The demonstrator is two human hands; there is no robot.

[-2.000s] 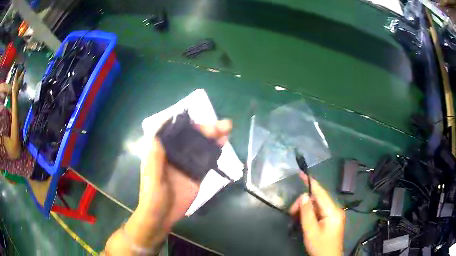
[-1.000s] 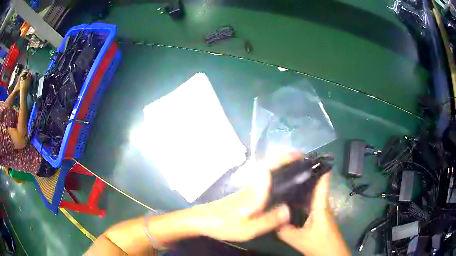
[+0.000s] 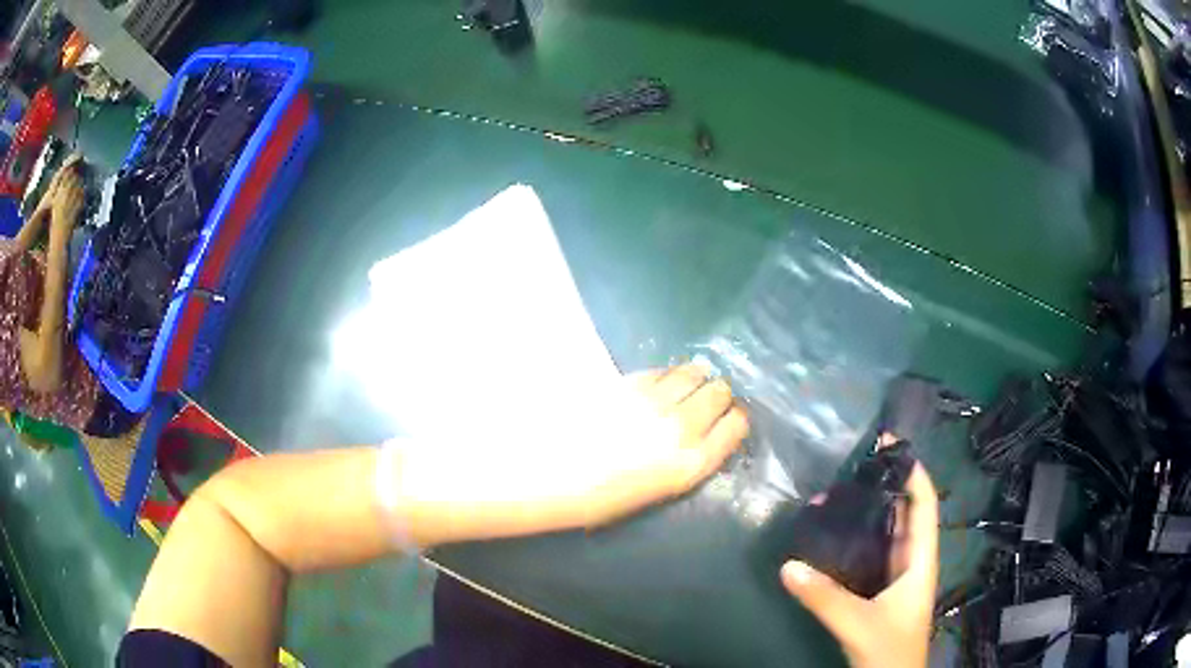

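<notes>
My right hand [image 3: 882, 574] holds a black power adapter [image 3: 842, 529] with its bundled cord at the lower right. My left hand [image 3: 679, 424] lies over the lower right part of the white sheets [image 3: 490, 300], its fingertips at the near left edge of a clear plastic bag [image 3: 829, 333]. Whether the fingers grip the bag or a sheet cannot be told. The bag lies on the green tabletop, crinkled and shiny. Glare washes out the sheets and part of the left hand.
A blue basket [image 3: 297, 81] full of black adapters stands at left, beside another person's arms [image 3: 55, 281]. A red stool [image 3: 183, 450] is below it. A loose adapter pile [image 3: 1045, 502] lies at right. Beyond the seam, the green conveyor belt [image 3: 836, 118] carries scattered adapters.
The adapter passed from my left hand to my right hand and moved right. My left hand moved to the bag's left edge. The bag has shifted and crinkled. Items on the belt moved right.
</notes>
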